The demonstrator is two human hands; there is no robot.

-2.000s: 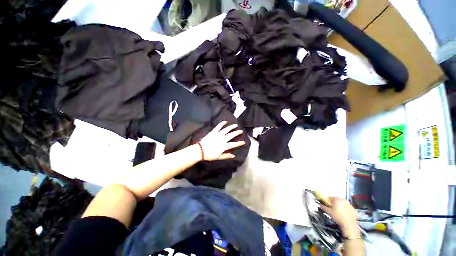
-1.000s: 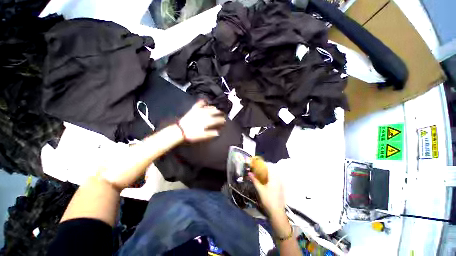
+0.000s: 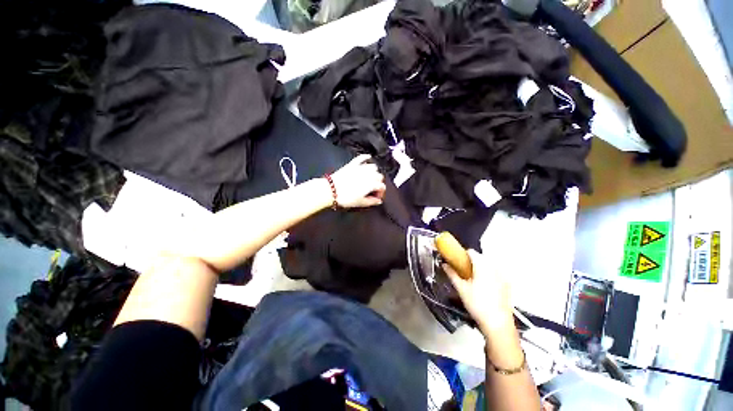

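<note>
A dark garment (image 3: 350,245) lies over the near end of the dark padded board (image 3: 301,148). My left hand (image 3: 360,183) is on the garment's upper part, fingers curled; whether it pinches cloth is hard to tell. My right hand (image 3: 482,290) holds the steam iron (image 3: 430,273) by its wooden handle. The iron's silvery plate is at the garment's right edge; contact with the cloth is unclear. A flatter dark garment stack (image 3: 181,96) covers the board's far left end. A crumpled heap of dark garments (image 3: 490,96) with white tags lies right of the board.
A narrow black padded arm (image 3: 619,80) stands beyond the heap, by cardboard (image 3: 699,120). The iron rest (image 3: 589,309) and a black cord are at the right. Patterned dark garments (image 3: 48,177) pile at the left. A white hose runs near my right wrist.
The iron came from the right side to the garment and now sits slightly right of its position one second ago. My left hand, flat earlier, is now curled higher on the garment.
</note>
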